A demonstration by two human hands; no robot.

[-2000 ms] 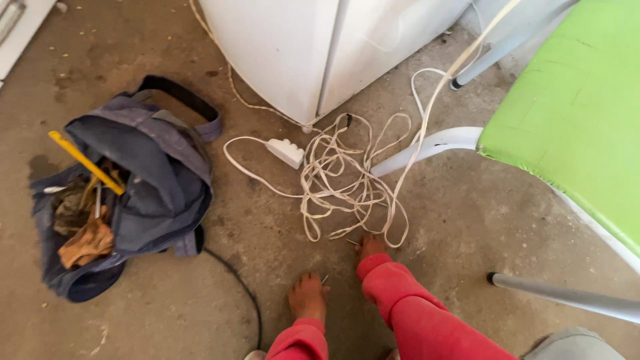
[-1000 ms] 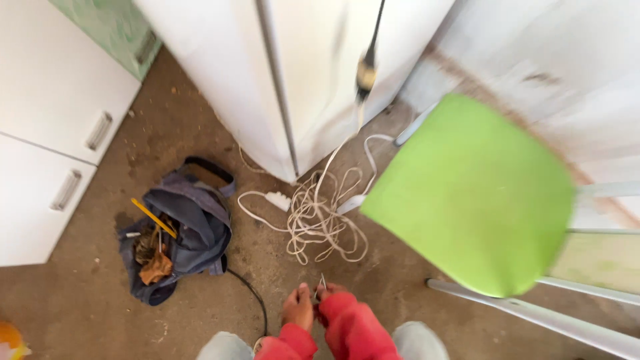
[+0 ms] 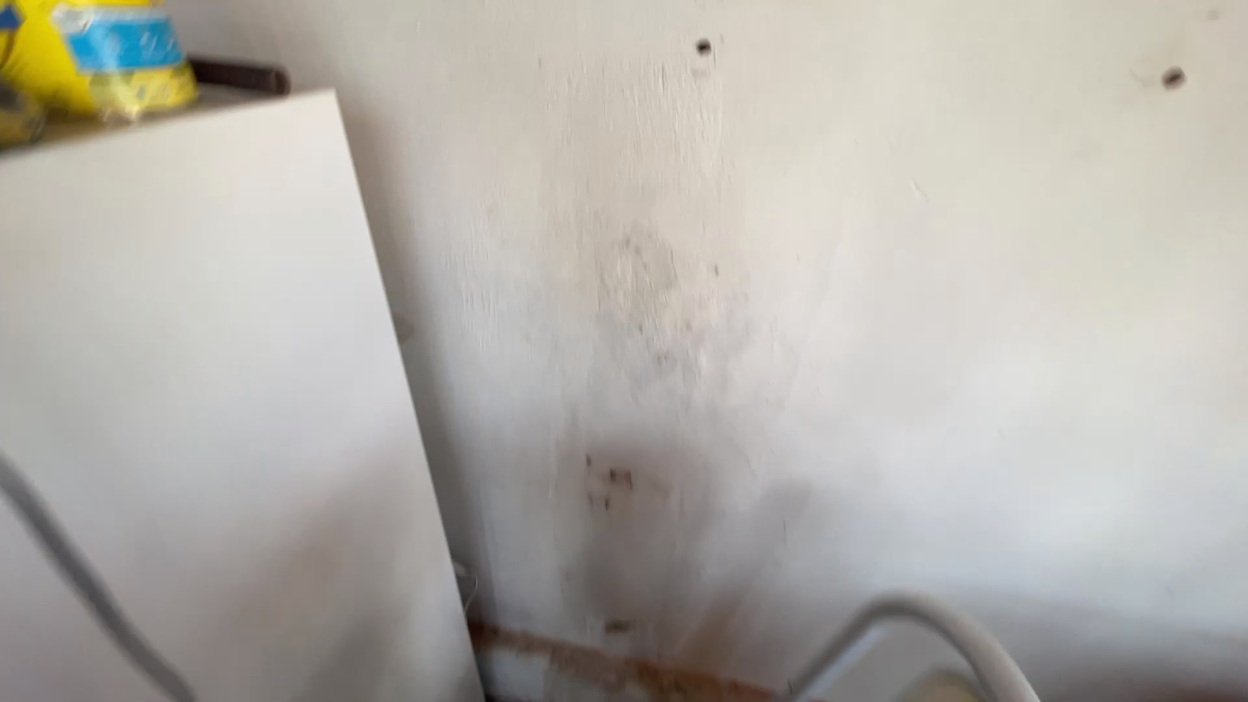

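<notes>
Neither my left hand nor my right hand shows in the head view at this moment. A stained white wall (image 3: 829, 292) fills most of the picture, with two dark holes near its top, one at the upper middle (image 3: 703, 47) and one at the upper right (image 3: 1173, 77). At left stands a tall white cabinet or appliance (image 3: 214, 341). A blurred grey cable (image 3: 93, 585) crosses its lower left. On its top sit a yellow container with a blue band (image 3: 122, 58) and a dark bar-like object (image 3: 239, 75).
The curved metal tube of a chair frame (image 3: 912, 604) rises at the bottom right, in front of the wall. A brownish, worn strip (image 3: 604, 668) runs along the wall's lower part. A narrow dark gap separates the white unit from the wall.
The view has swung up from the floor to the wall. My hands, the backpack, the coiled white cord and the green chair seat have left the picture.
</notes>
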